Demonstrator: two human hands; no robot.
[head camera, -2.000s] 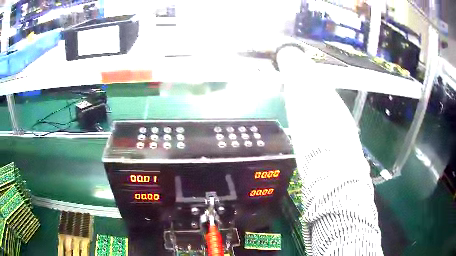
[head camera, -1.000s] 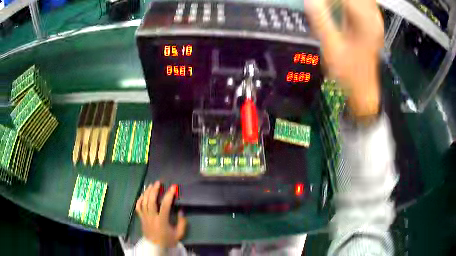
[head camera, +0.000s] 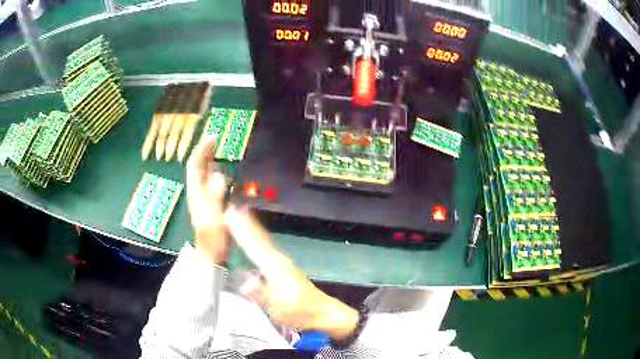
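A green circuit board panel (head camera: 351, 163) lies in the nest of the black test fixture (head camera: 281, 151), under the clear pressure plate (head camera: 319, 109). The red toggle clamp handle (head camera: 364, 83) stands above and behind the panel. My left hand (head camera: 205, 193) is blurred at the fixture's front left corner, fingers pointing away from me. My right hand (head camera: 270, 263) reaches left across the front, its fingers blurred close to my left palm. Neither hand touches the panel in the nest. Whether either holds anything cannot be told.
Small board stacks (head camera: 95, 98) stand at left, near brushes (head camera: 175, 119) and a flat green board (head camera: 235, 133). A pale panel (head camera: 153, 207) lies front left. A narrow board strip (head camera: 436, 137), a marker pen (head camera: 475, 238) and a large board stack (head camera: 523, 182) are at right.
My left hand has left the red buttons, and my right hand has come from the fixture's right to beside it. The clamp handle no longer overlaps the panel. The meters have dropped to near zero.
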